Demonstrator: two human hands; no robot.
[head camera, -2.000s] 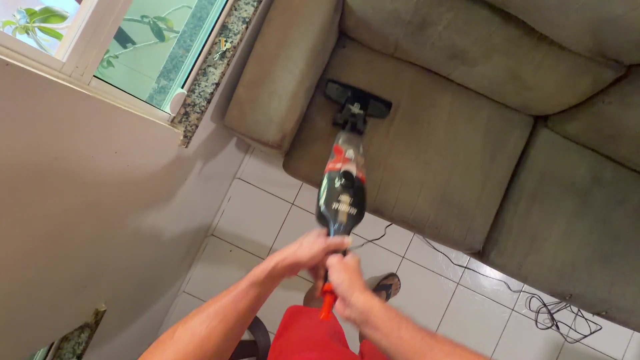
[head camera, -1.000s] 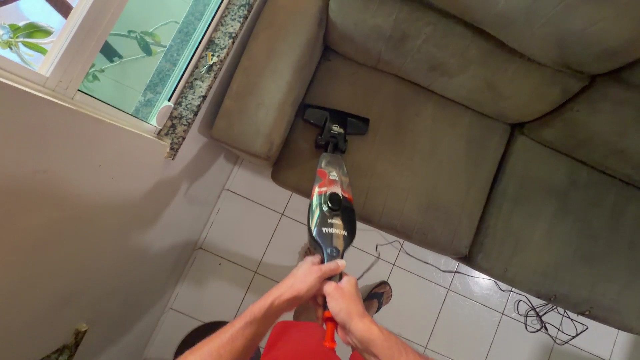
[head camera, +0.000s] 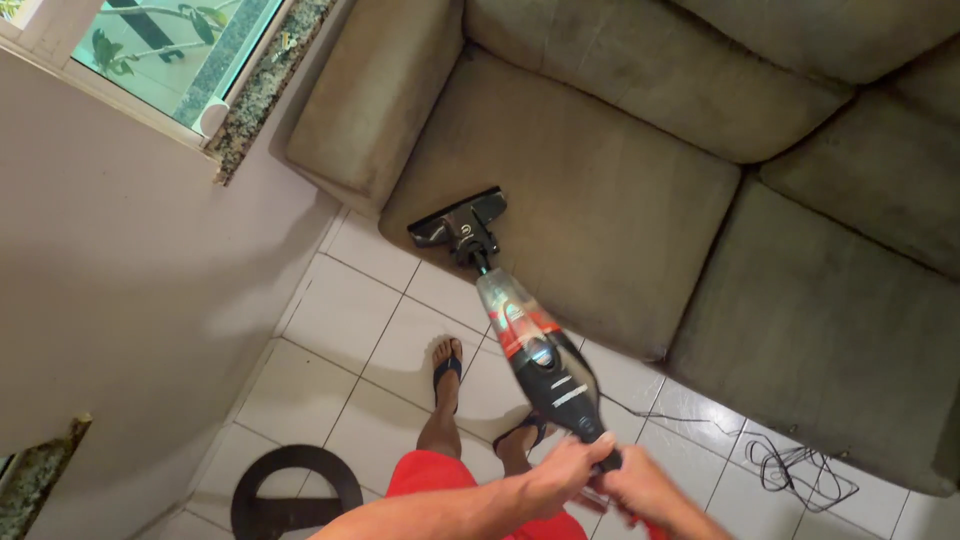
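Observation:
My left hand (head camera: 574, 469) grips the neck of a black and red stick vacuum cleaner (head camera: 551, 367) just below its body. Close behind it, my right hand (head camera: 641, 484) is closed on the vacuum's handle, whose red end shows partly at the bottom edge. The clear dust cup points away from me toward the sofa. The black floor nozzle (head camera: 461, 225) rests at an angle on the front left part of the sofa's seat cushion (head camera: 585, 187), near the armrest.
A padded armrest (head camera: 375, 97) borders the cushion. Coiled black cord (head camera: 799, 472) lies on the white floor tiles (head camera: 345, 307) below the sofa. A dark round-framed object (head camera: 296, 487) stands at the lower left. A granite sill (head camera: 262, 90) juts out under the window.
The nozzle has come back from deeper on the cushion to near its front edge and is now tilted. Both hands have moved right, still on the vacuum.

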